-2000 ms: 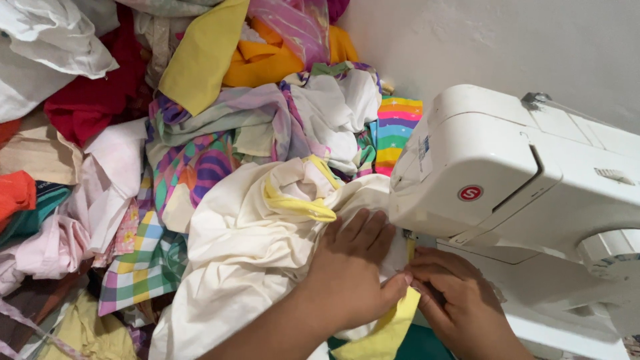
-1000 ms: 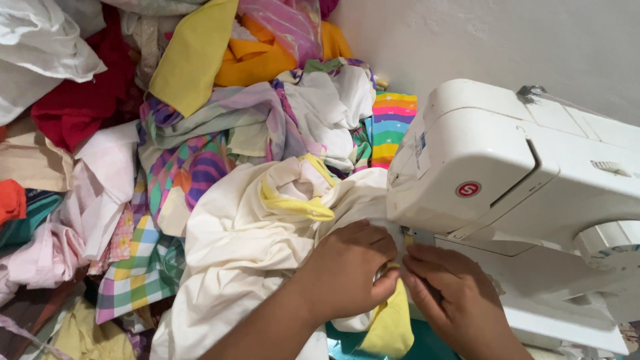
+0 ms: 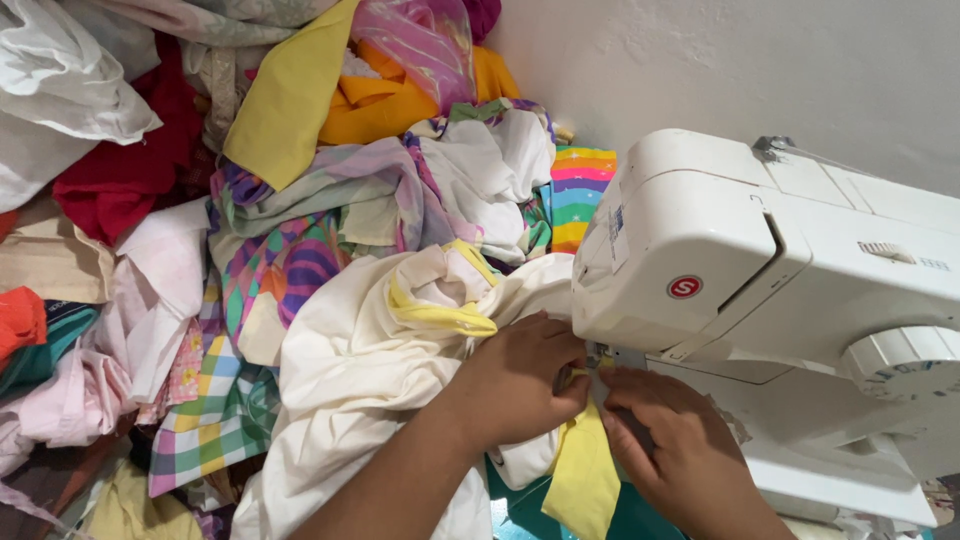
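Observation:
A white sewing machine [image 3: 705,247] stands at the right, its presser foot [image 3: 598,352] partly hidden by fingers. My left hand [image 3: 521,375] pinches a yellow fabric strip [image 3: 583,469] and rests over the cream-white cloth just left of the foot. Close on the foot's right side, my right hand [image 3: 667,420] has its fingertips at the upper end of the strip, whose lower end hangs down between the hands. The cream-white cloth [image 3: 360,360] lies bunched to the left, with a yellow-edged opening [image 3: 442,315] on it.
A heap of mixed fabrics fills the left side, with a yellow piece [image 3: 289,97], a red cloth [image 3: 135,165] and a checked cloth [image 3: 217,420]. Rainbow-striped fabric [image 3: 581,199] lies behind the machine's head. A pale wall [image 3: 720,67] rises at the back. A teal surface [image 3: 525,506] shows below.
The lower part of the yellow strip hangs differently between my hands than two seconds ago. Both hands have stayed beside the presser foot, with small finger movements.

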